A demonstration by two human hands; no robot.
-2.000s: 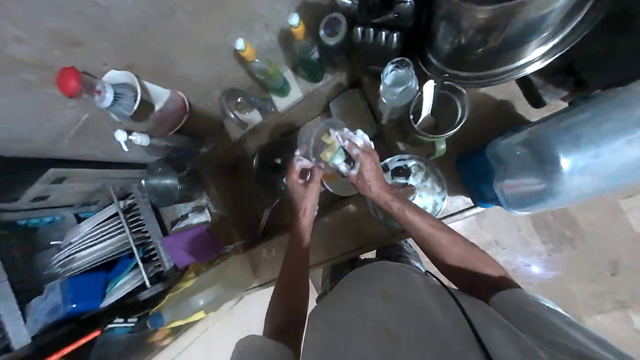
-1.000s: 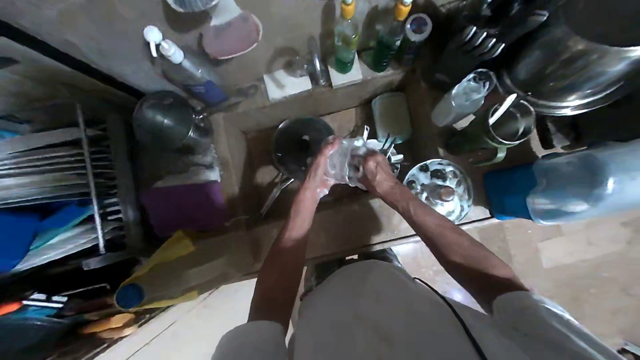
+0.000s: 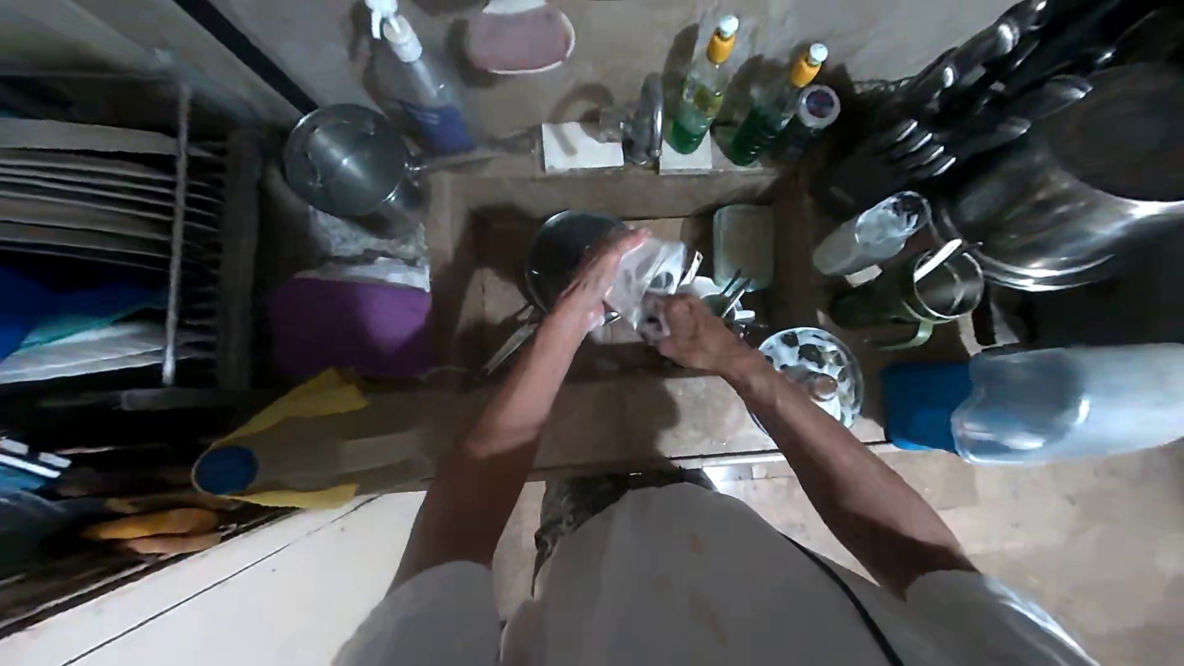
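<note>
Over the sink [image 3: 453, 277], both hands are on a clear, soapy container [image 3: 638, 273]. My left hand [image 3: 597, 277] grips its left side, with suds on the fingers. Against its lower right end, my right hand [image 3: 684, 328] is closed, and what lies inside that fist is hidden. A dark round pan [image 3: 560, 250] lies behind my left hand in the sink. Cutlery [image 3: 731, 294] and other dishes are partly hidden beyond my right hand. A rectangular translucent container [image 3: 743, 245] stands at the sink's right end. Near my right forearm is a sudsy round lid with a knob [image 3: 803, 356].
On the left are a dish rack with plates [image 3: 176, 277], a saucepan [image 3: 347, 162] and a purple cloth [image 3: 351, 324]. Green bottles [image 3: 692, 111] stand behind the sink. A glass [image 3: 874, 231], a green mug [image 3: 943, 287], a large steel pot [image 3: 1036, 222] and a big plastic bottle [image 3: 1073, 402] are at the right.
The yellowish, sudsy item seen at my right hand two seconds ago no longer shows. My hands have stayed together around the clear container. The view has shifted, showing more of the left side.
</note>
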